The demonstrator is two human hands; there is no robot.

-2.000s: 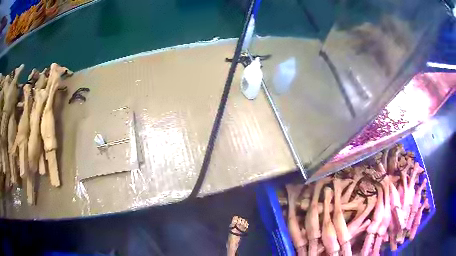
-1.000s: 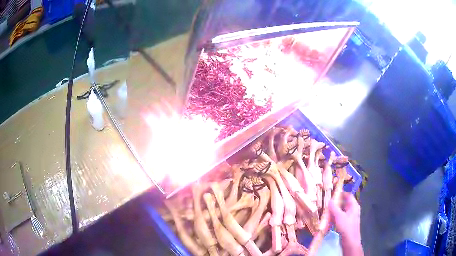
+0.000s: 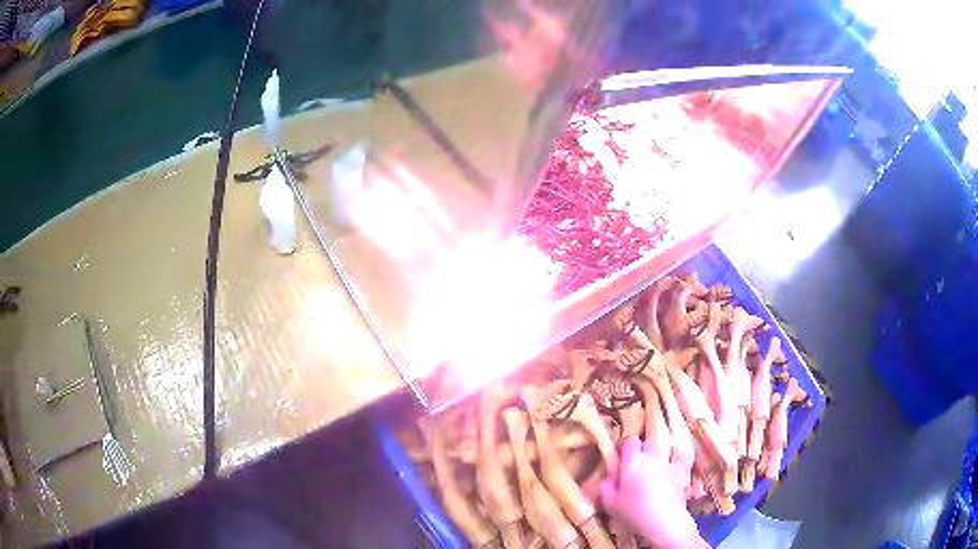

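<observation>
Beige limb parts with dark-banded toed ends lie heaped in a deep blue crate at lower centre-right. My right hand reaches in from the bottom edge over the middle of the heap. It touches the parts; it is overexposed and blurred, so whether its fingers grip one cannot be told. My left hand is out of the picture.
A clear-sided box of small reddish pieces stands beyond the crate, with strong glare. The brown bench carries a taped pad, a white cap, a thin rod, a white upright piece and a black cable.
The view first swung right to the crate, then slightly back left. My right hand came into view and moved left from the crate's right side to its middle.
</observation>
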